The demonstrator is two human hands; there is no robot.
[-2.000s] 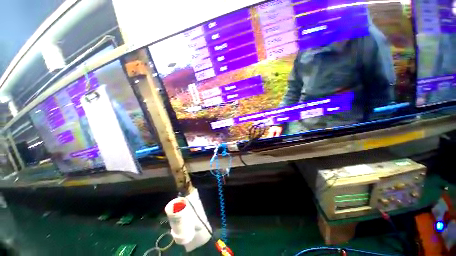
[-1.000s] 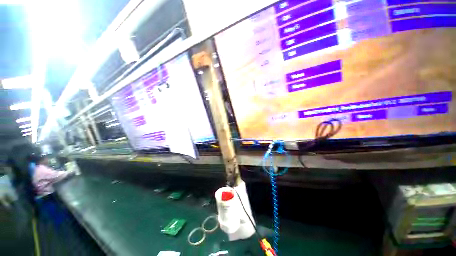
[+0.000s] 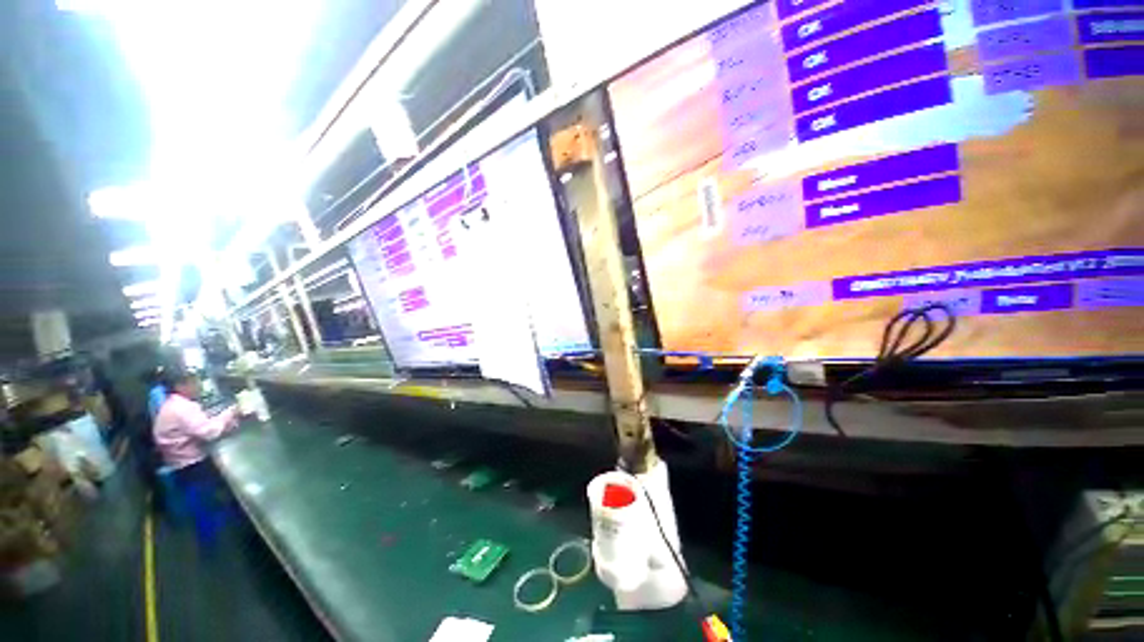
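Neither of my hands is in the picture. A green circuit board (image 3: 481, 559) lies on the green-matted bench (image 3: 364, 533). Two thin pale tape rings (image 3: 536, 589) lie just right of it. A white roll (image 3: 634, 552) with red inside its end stands against a post. A black cable runs down over the roll to a red and yellow plug end (image 3: 715, 627) at the bottom edge. A blue coiled cord (image 3: 743, 527) hangs from the shelf edge. A white paper slip (image 3: 462, 630) is cut off by the bottom edge.
A large screen (image 3: 778, 226) with purple menu boxes fills the upper right, and another screen (image 3: 433, 270) stands left of the rusty post (image 3: 611, 301). Part of the oscilloscope (image 3: 1117, 564) shows at the right edge. A person in pink (image 3: 185, 433) is at the bench's far left.
The view has swung left. The roll, post and coiled cord have shifted right in the picture, the oscilloscope is mostly out of view, and the orange box has left the picture. The person in pink has come into view.
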